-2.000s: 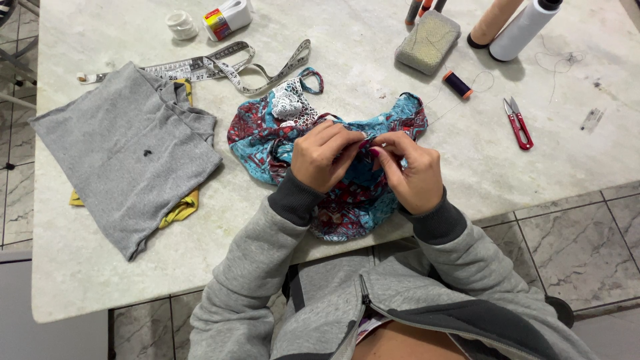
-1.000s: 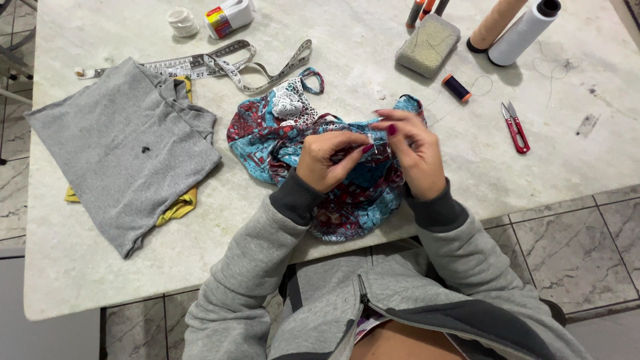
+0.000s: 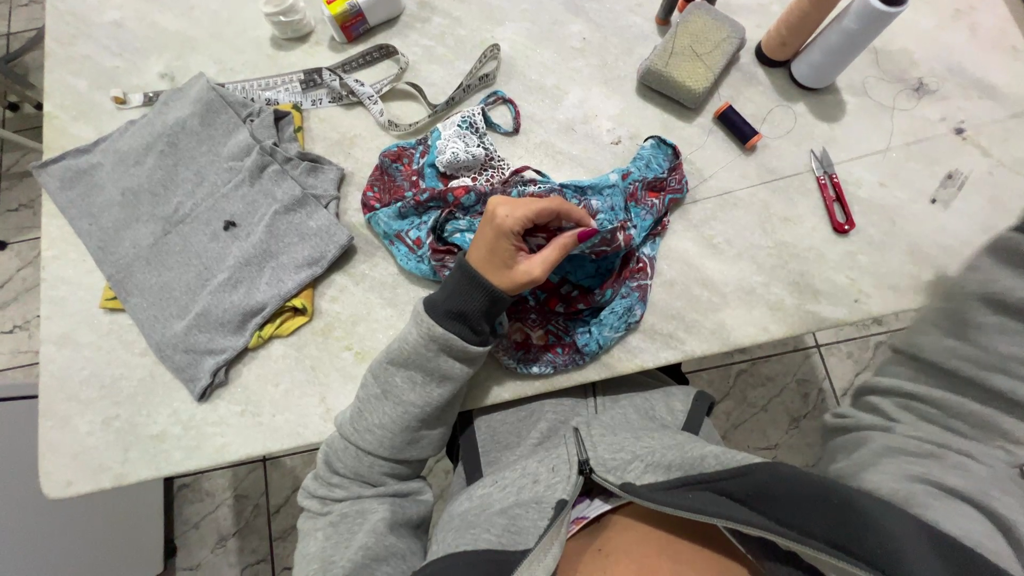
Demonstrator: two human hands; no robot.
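My left hand (image 3: 532, 242) pinches the fabric of a blue and dark red patterned garment (image 3: 592, 320) between thumb and index finger, over its middle. White lace (image 3: 470, 152) trims the garment's upper left part, beside a small fabric loop. My right hand is out of view; only its grey sleeve (image 3: 944, 368) shows at the right edge. A dark thread spool (image 3: 738, 126) with orange ends lies up and to the right of the garment, with loose thread around it. Red-handled thread snips (image 3: 834, 192) lie farther right, their blades pointing away from me.
A folded grey cloth (image 3: 192, 232) lies over a yellow one (image 3: 284, 318) at left. Behind are a measuring tape (image 3: 360, 92), a small jar (image 3: 288, 18) and a white container (image 3: 364, 16). A pincushion-like block (image 3: 692, 54) and large thread cones (image 3: 848, 40) stand at the back right.
My right hand has left the garment and moved out of view, with its sleeve now at the far right. My left hand has stayed at the garment.
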